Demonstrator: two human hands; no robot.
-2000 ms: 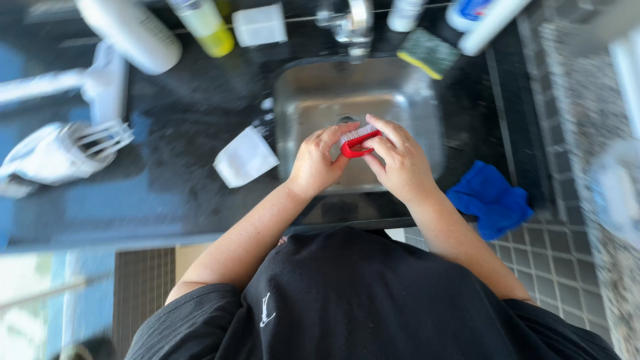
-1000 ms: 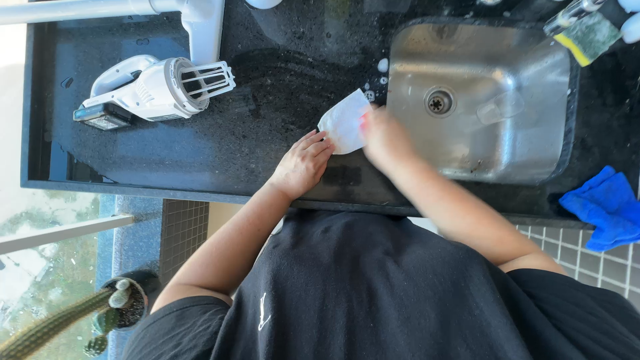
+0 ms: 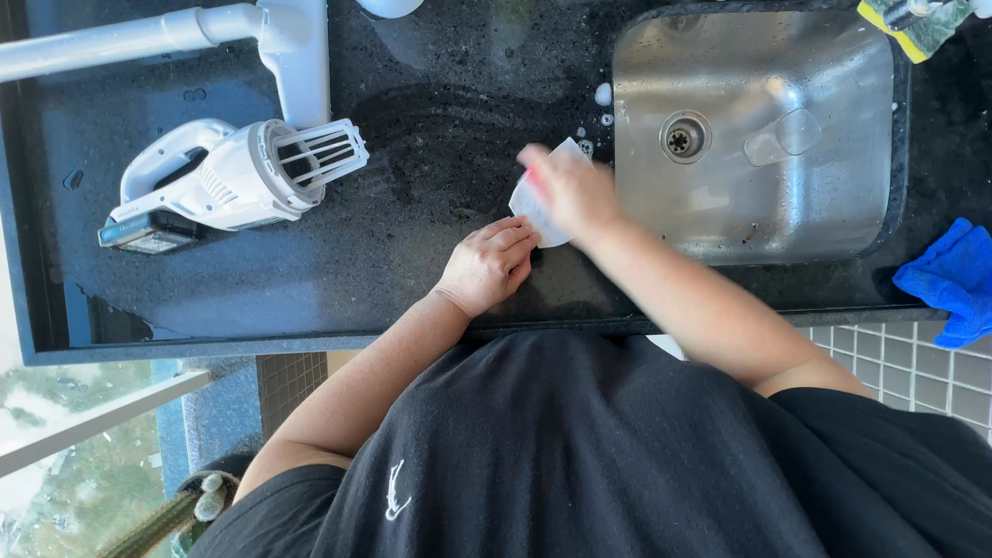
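Observation:
A white cloth-like filter piece [image 3: 549, 221] lies on the wet black stone counter, just left of the sink. The fingertips of my left hand [image 3: 496, 260] rest on its lower left edge and press it down. Over its upper right part is my right hand [image 3: 570, 190], blurred by motion, with the red brush [image 3: 535, 180] in its fingers; only a little red shows, and the bristles are hidden. Left of my hands a white handheld vacuum body [image 3: 232, 174] lies on its side, its slatted cage pointing right.
A stainless steel sink [image 3: 775, 225] with a drain is on the right. A blue cloth [image 3: 953, 275] hangs over the counter's front edge; a yellow-green sponge [image 3: 914, 35] lies at the upper right. A white vacuum tube [image 3: 124, 39] crosses the upper left. Soap suds [image 3: 603, 94] dot the counter.
Two seconds ago both hands held the red brush over the sink. They have since moved left onto the white piece, the brush in my right hand. The view has shifted left.

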